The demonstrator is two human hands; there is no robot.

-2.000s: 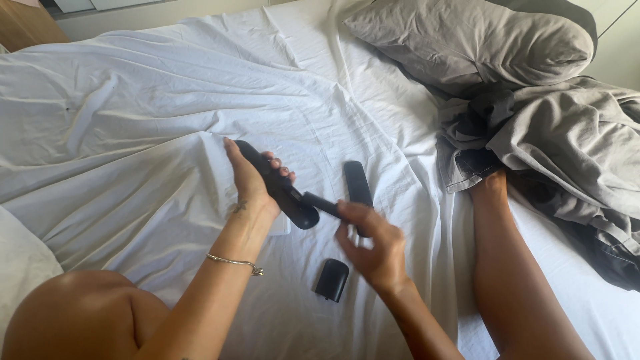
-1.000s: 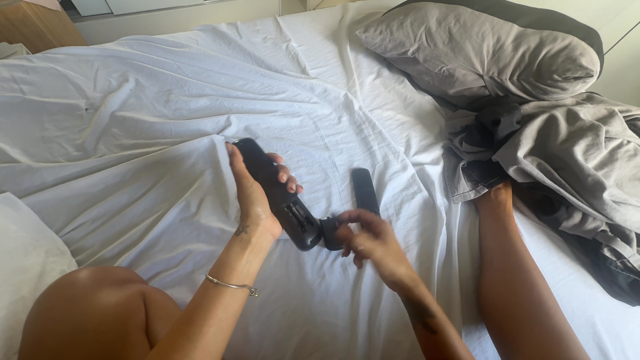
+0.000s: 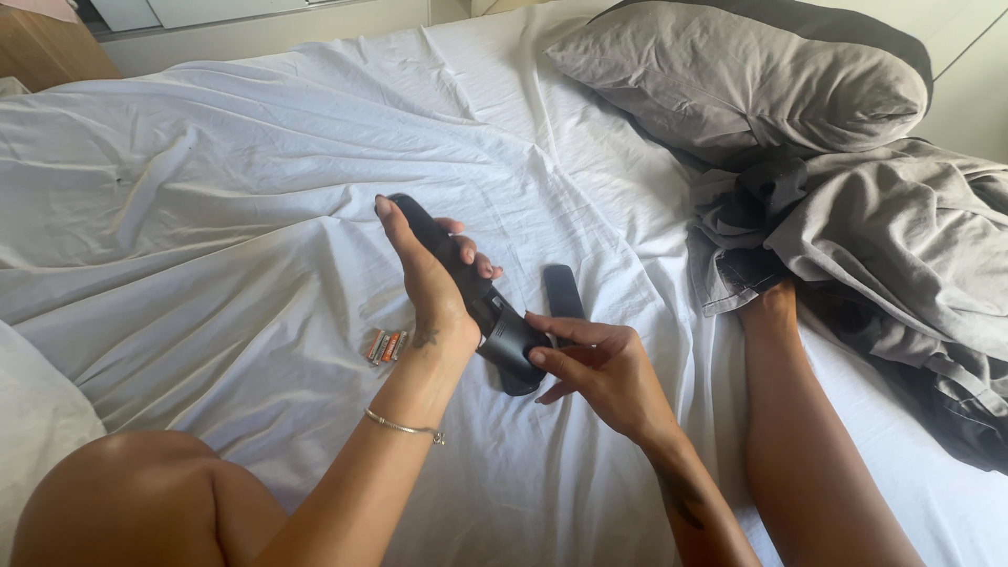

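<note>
My left hand is wrapped around a black remote control, which slants down to the right with its back facing up. Between thumb and fingers, my right hand grips a black battery cover over the remote's lower end. The cover lies across the battery compartment, and part of the opening shows above it. Behind my right hand, a second black remote lies on the white bed sheet. Several small batteries with orange and silvery casings rest side by side on the sheet, left of my left wrist.
A grey pillow lies at the upper right, above a crumpled heap of grey bedding. My legs frame the area at lower left and right. White bedding bulges at the left edge, and a wooden piece of furniture stands at upper left.
The battery cover, lying on the sheet two seconds ago, is now in my right hand against the remote. The batteries on the sheet have come into view beside my left wrist.
</note>
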